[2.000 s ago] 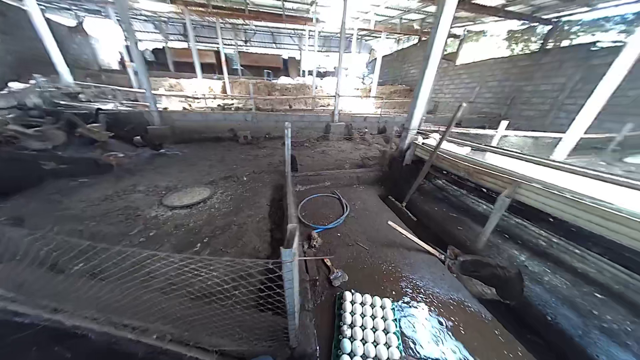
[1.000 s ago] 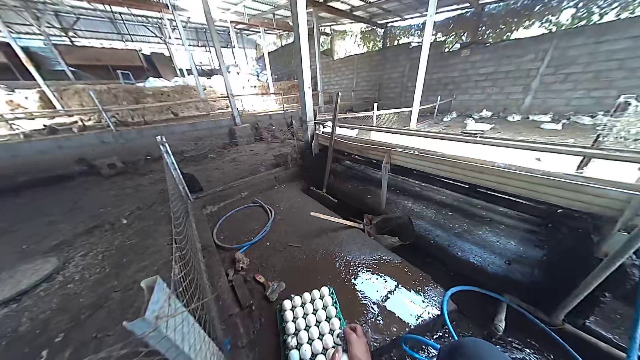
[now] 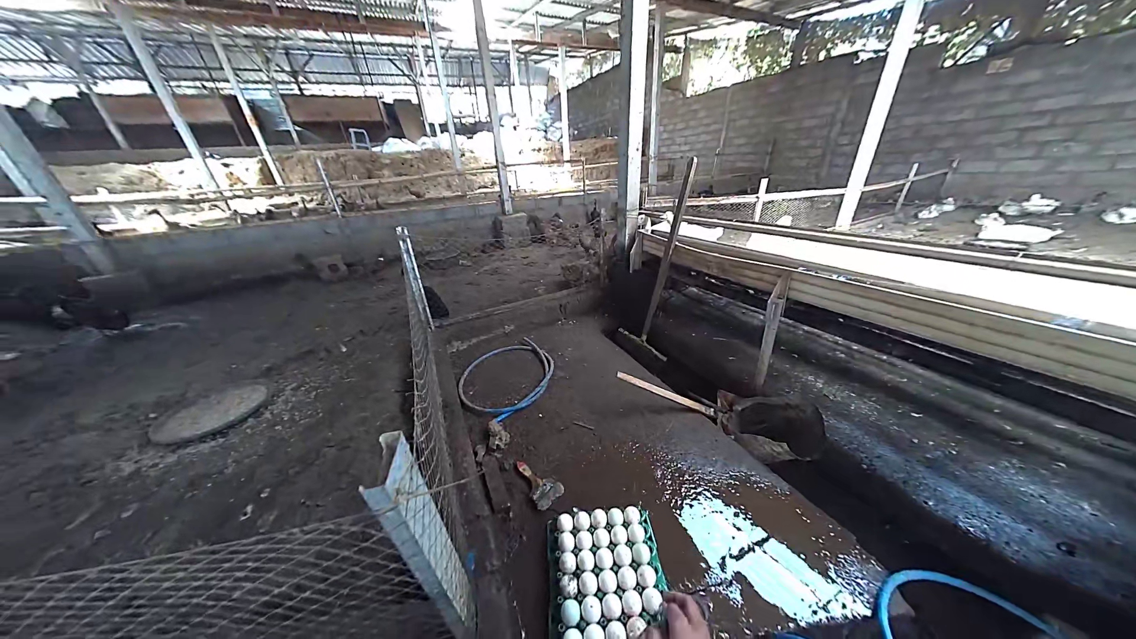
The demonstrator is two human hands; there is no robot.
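Observation:
A green egg tray [image 3: 654, 552] filled with rows of white eggs [image 3: 604, 559] is at the bottom centre, above wet ground. My right hand [image 3: 682, 616] is at the tray's lower right corner, its fingers against the edge beside the end eggs; the frame cuts off part of the hand. One egg low in the left column looks slightly bluish. My left hand is not in view.
A wire mesh fence [image 3: 429, 399] with a metal post [image 3: 417, 532] stands left of the tray. Ahead lie a brush [image 3: 540, 486], a coiled blue hose [image 3: 543, 383] and a wooden-handled shovel [image 3: 772, 426] beside a trench. Another blue hose [image 3: 958, 581] curves at lower right. White ducks [image 3: 1016, 231] rest far right.
My right hand, out of view two seconds ago, came in at the tray's right edge one second ago and is still there. The view swung right, then partly back left.

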